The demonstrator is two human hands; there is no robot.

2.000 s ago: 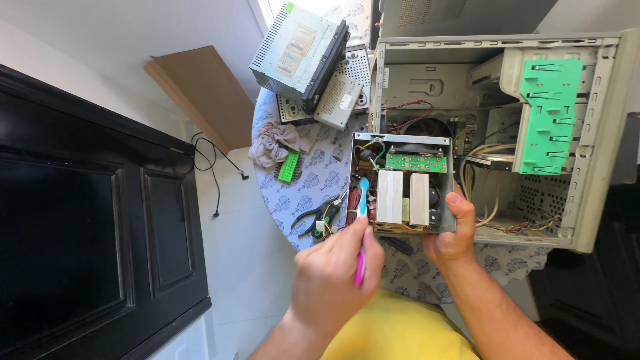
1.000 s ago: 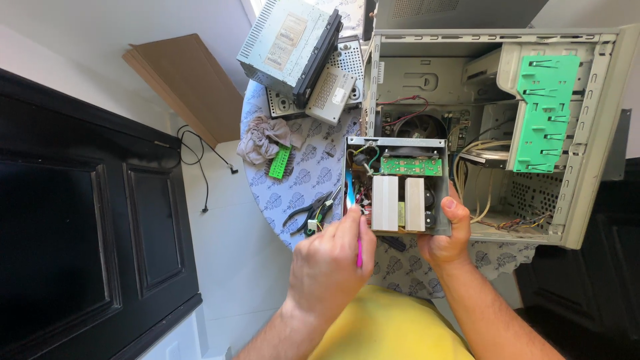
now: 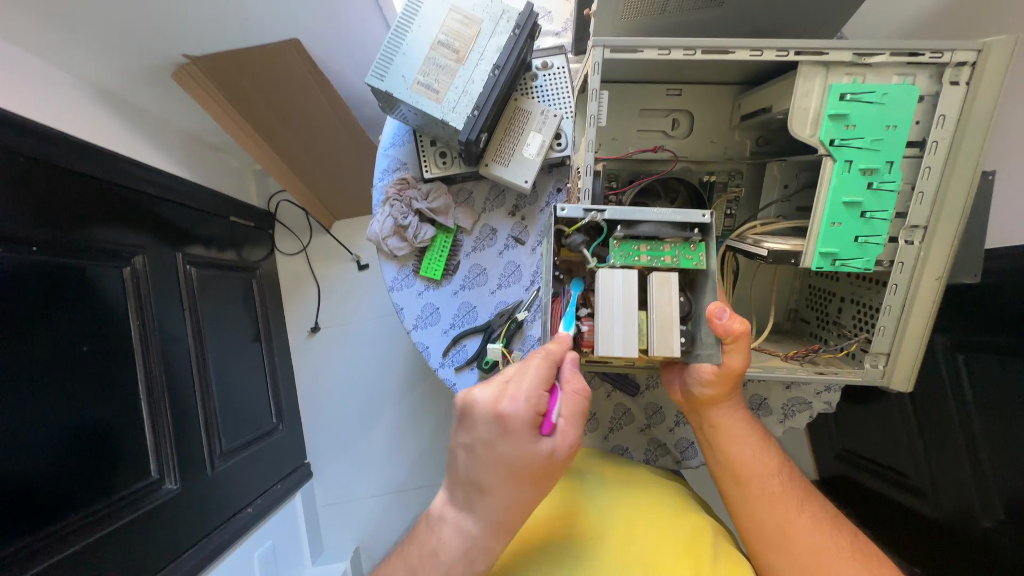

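Note:
My left hand (image 3: 512, 424) grips a toothbrush (image 3: 570, 312) with a blue head end and a pink handle. Its head reaches into an opened computer power supply (image 3: 700, 296), beside the wires at the left of two metal heat sinks (image 3: 616, 312). A green circuit board (image 3: 658, 253) sits above the heat sinks. My right hand (image 3: 716, 360) holds the power supply at its lower right corner, thumb on the side wall and fingers underneath, mostly hidden. Behind it stands an opened computer case (image 3: 932, 232) with a green plastic bracket (image 3: 864, 176).
Black-handled pliers (image 3: 488, 332) and a small wired connector lie left of the power supply on the patterned tablecloth (image 3: 416, 312). Further back are a crumpled cloth (image 3: 412, 212), a green brush (image 3: 438, 252), and stacked metal drives and units (image 3: 448, 64). A cable (image 3: 316, 272) and cardboard (image 3: 280, 120) lie at left.
The toothbrush has changed its tilt and place a little inside the left part of the power supply. My right hand keeps its hold on the power supply.

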